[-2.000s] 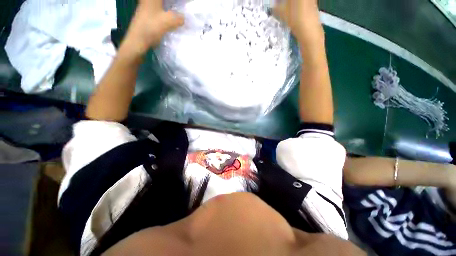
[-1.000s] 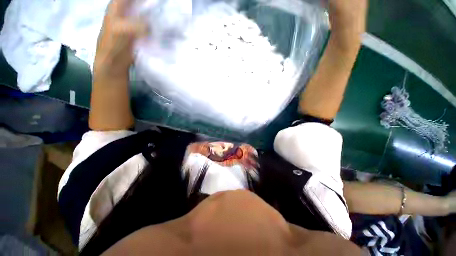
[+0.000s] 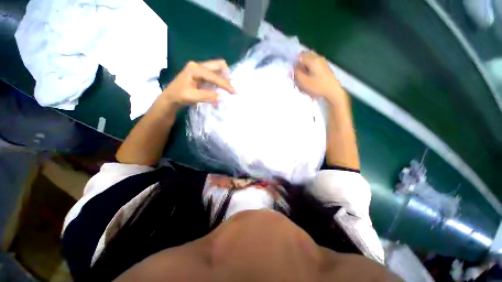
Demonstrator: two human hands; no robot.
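Note:
A clear plastic bag point(image 3: 264, 126) full of white material lies on the green worktop right in front of me. Glare hides the single parts inside. The bag's top is gathered at its far end. My right hand point(image 3: 316, 74) is closed on the bag's upper right edge. My left hand point(image 3: 203, 83) is at the bag's upper left, its thumb and fingers apart, fingertips at the plastic; whether it grips the plastic cannot be told.
A white cloth point(image 3: 99, 47) lies at the left. A blurred grey-white cable bundle point(image 3: 426, 193) lies at the right. A pale rail point(image 3: 407, 118) runs beside the green conveyor belt point(image 3: 380, 49). A grey metal upright point(image 3: 254, 16) stands beyond the bag.
The spread bag is now drawn together and its top gathered, with the white parts no longer distinct. Both hands have come closer together. The neighbour's forearm at the right is no longer in view.

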